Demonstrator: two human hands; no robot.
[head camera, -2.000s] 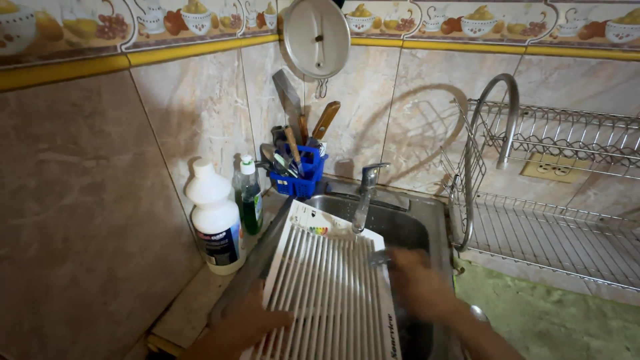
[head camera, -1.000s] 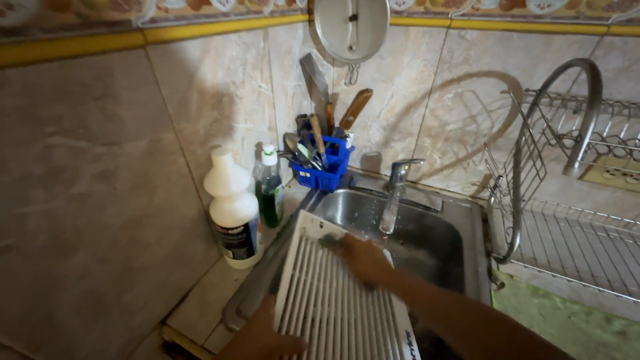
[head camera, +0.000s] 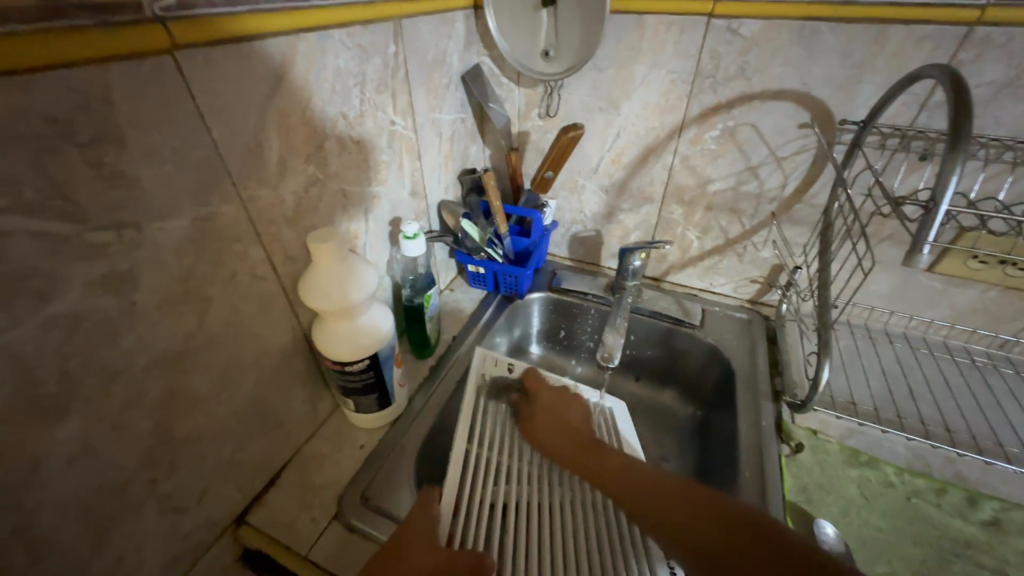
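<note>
A white slatted plastic panel lies tilted over the stainless steel sink. My left hand grips its lower left edge, thumb on top. My right hand presses a dark scrubbing pad against the upper left slats; the pad is partly hidden by the fingers. Water runs from the chrome faucet onto the panel's upper right part. The panel's lower end is cut off by the frame, and my right forearm covers part of its right side.
Left of the sink stand a large white bottle and a green dish soap bottle. A blue utensil caddy holds knives and cutlery at the back corner. A wire dish rack is on the right, near a green cloth. A pot lid hangs above.
My right hand has moved from the panel's right side to its upper left part with the pad. My left hand still holds the left edge. The view has shifted somewhat.
</note>
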